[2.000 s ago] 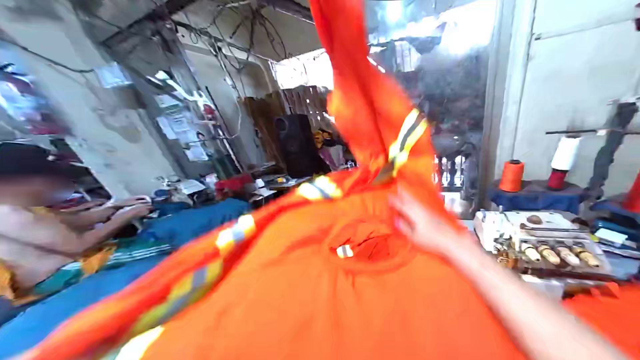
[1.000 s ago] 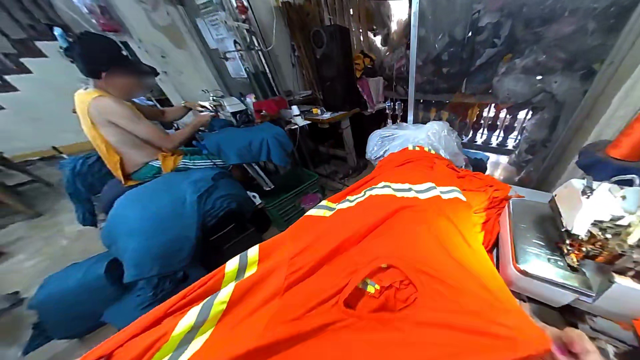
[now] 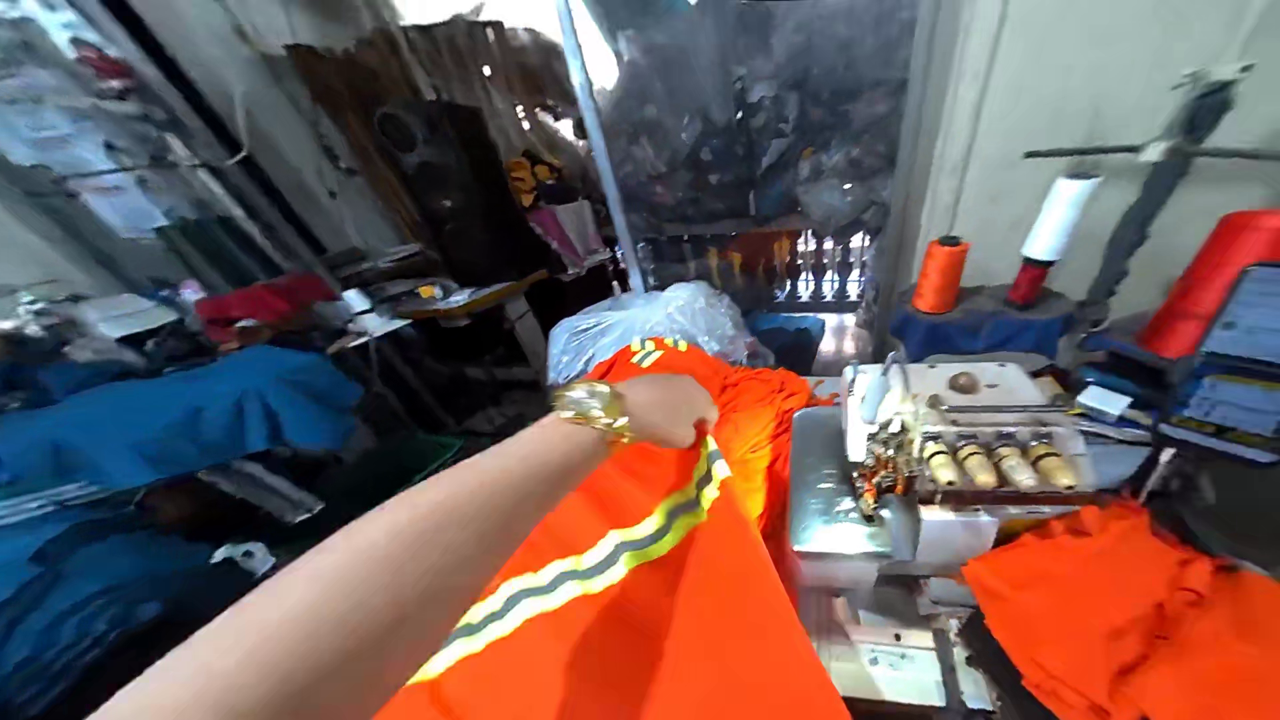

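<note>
My left hand (image 3: 665,408), with a gold watch (image 3: 592,408) on its wrist, reaches forward and grips the edge of an orange garment (image 3: 640,620). The garment bears a yellow and silver reflective band (image 3: 600,565), which runs up to my fingers. Behind the hand, more orange cloth (image 3: 765,410) lies heaped against a clear plastic bag (image 3: 650,320). Right of the garment stands an overlock sewing machine (image 3: 960,410). My right hand is out of view.
Orange cloth (image 3: 1130,610) lies at the lower right. Thread cones, one orange (image 3: 940,275) and one white (image 3: 1062,215), stand behind the machine. Blue cloth (image 3: 180,410) covers the left side. A black speaker (image 3: 440,190) and a metal pole (image 3: 605,150) stand farther back.
My left hand has come into view, holding the garment's banded edge. The neck opening seen earlier no longer shows. The view has turned right, and the seated person is out of frame.
</note>
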